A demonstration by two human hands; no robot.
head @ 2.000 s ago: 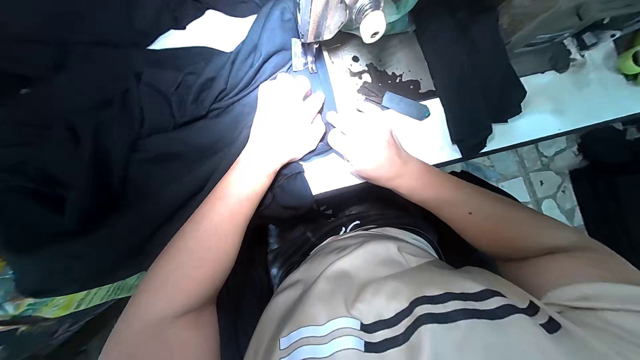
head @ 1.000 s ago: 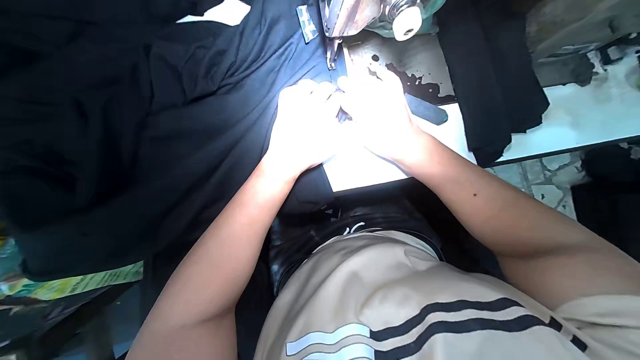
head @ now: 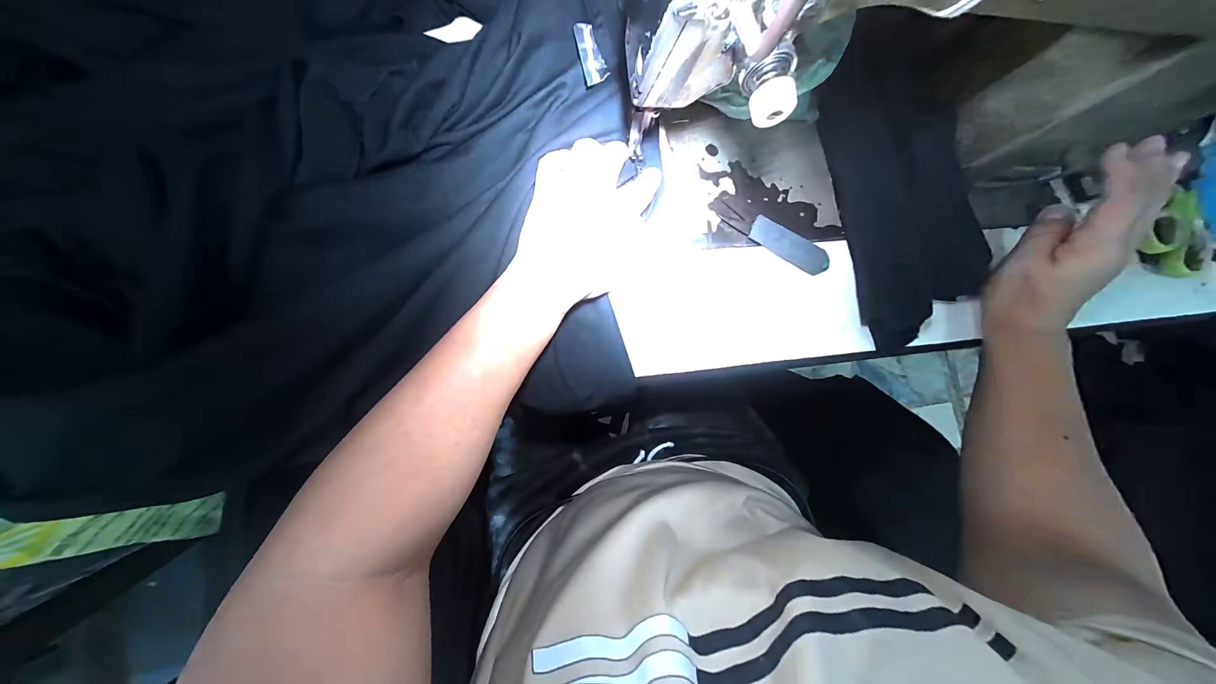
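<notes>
My left hand (head: 584, 223) grips the edge of a black cloth (head: 408, 218) right below the presser foot (head: 638, 142) of a sewing machine (head: 698, 57); the lamp's glare washes out its fingers. Off to the right, my right hand (head: 1078, 242) is lifted with its fingers apart and nothing visible in it, near green scissor handles (head: 1176, 233). A small tool with a blue handle (head: 788, 245), likely thread snips, lies beside the machine's metal plate (head: 779, 161).
Black fabric strips (head: 879, 190) hang over the front edge of the white table (head: 750, 313). A small shiny packet (head: 590, 54) lies on the cloth left of the machine. Green printed plastic (head: 114, 530) shows at lower left.
My right hand has left the cloth by the presser foot and moved far to the right. My left hand stays at the cloth near the needle.
</notes>
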